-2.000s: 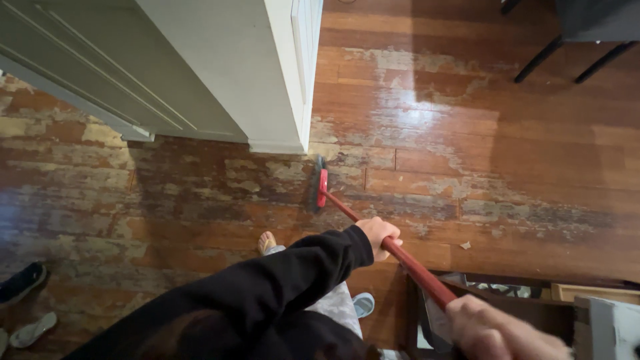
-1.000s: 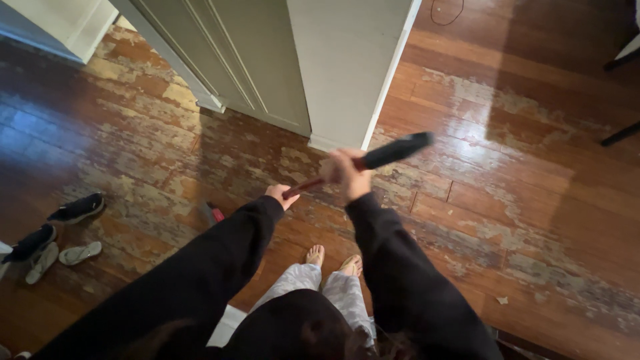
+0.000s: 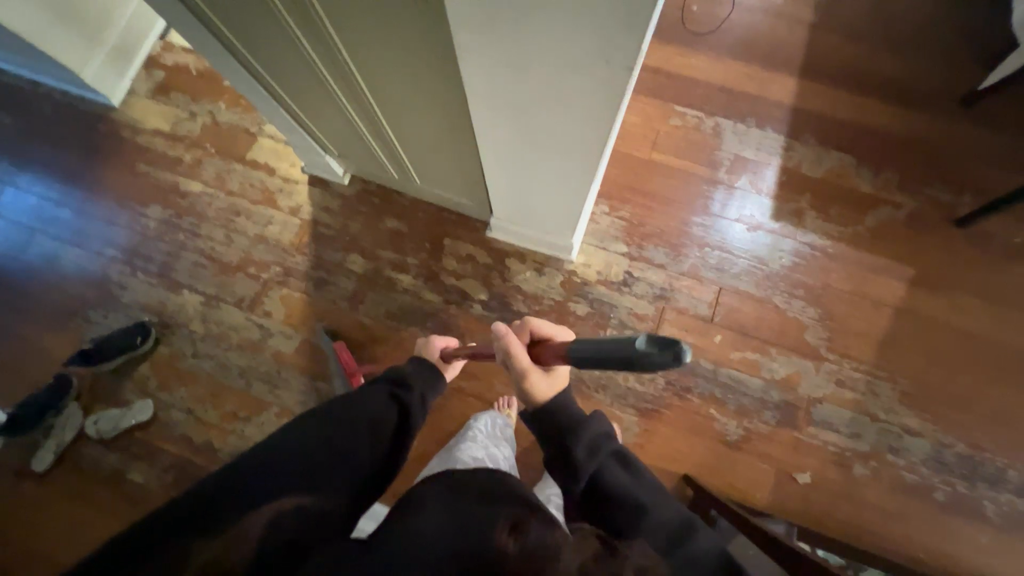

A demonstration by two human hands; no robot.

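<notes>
A broom with a red head [image 3: 347, 364] and grey bristles rests low at the left, near the worn wooden floor. My left hand [image 3: 440, 356] is closed around its reddish pole, farther down. Higher up, just below the black end grip [image 3: 628, 353], my right hand [image 3: 534, 360] holds the same pole. Part of the pole near the head is hidden behind my left sleeve.
A white wall end [image 3: 552, 120] and a panelled door [image 3: 344, 88] stand ahead. Dark shoes [image 3: 112, 346] and pale slip-on footwear [image 3: 120, 419] lie at left. A dark open box or drawer [image 3: 744, 528] is at lower right. Dark furniture legs [image 3: 990, 208] show at right.
The broom head has moved from beside the wall's corner to my left. My right hand has come from the lower right to the middle. The view has shifted left.
</notes>
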